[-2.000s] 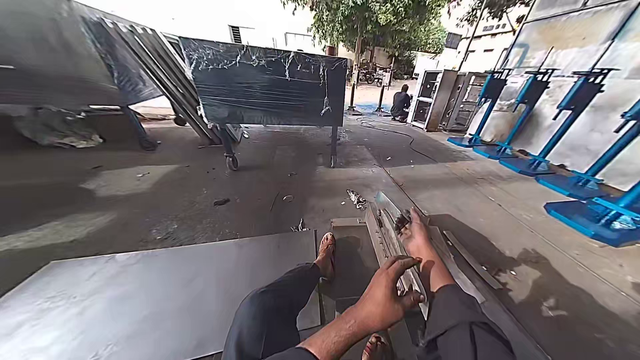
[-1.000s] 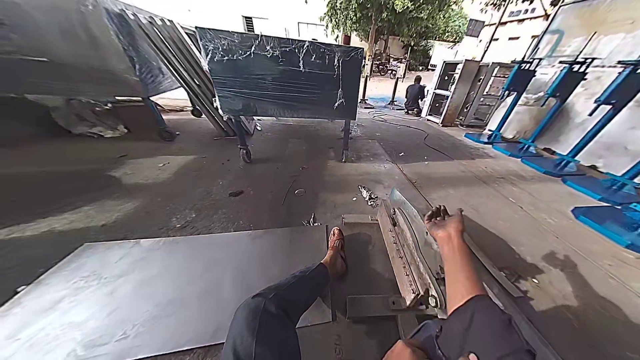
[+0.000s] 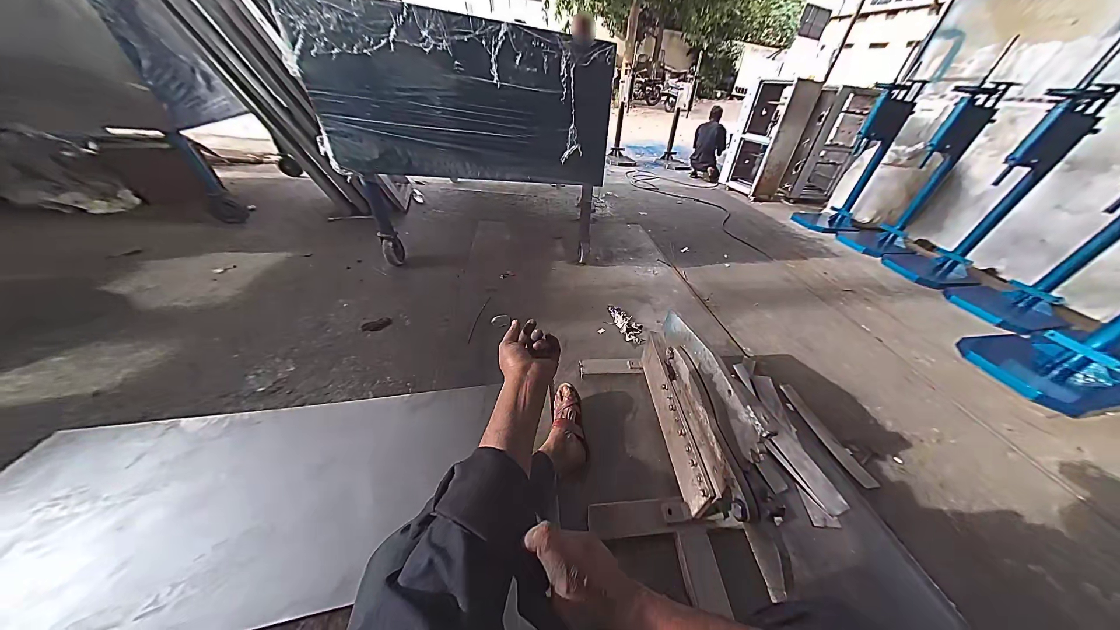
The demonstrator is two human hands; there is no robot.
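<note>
My left hand (image 3: 529,350) is raised with the palm up, its fingers loosely curled and holding nothing; the forearm is bare below a dark rolled sleeve (image 3: 477,499). At the bottom, my right hand (image 3: 577,564) lies against that sleeve near the elbow, its fingers mostly hidden. A sandalled foot (image 3: 567,424) rests just right of the left forearm. Left of the arm lies a large flat metal sheet (image 3: 245,507). To the right stands a low metal shear-like frame with a bolted bar (image 3: 682,429) and a curved blade (image 3: 717,394). Narrow metal strips (image 3: 801,464) lie beside it.
A plastic-wrapped dark panel on a wheeled frame (image 3: 455,96) stands ahead. Blue metal stands (image 3: 1006,192) line the right wall. A person (image 3: 709,144) crouches near metal cabinets (image 3: 766,131), with a cable (image 3: 700,206) on the ground. Foil-like scrap (image 3: 625,324) lies ahead.
The right arm, stretched out before with my left hand at it, has drawn back to the bottom. My left arm is now the one extended, with my right hand at its sleeve.
</note>
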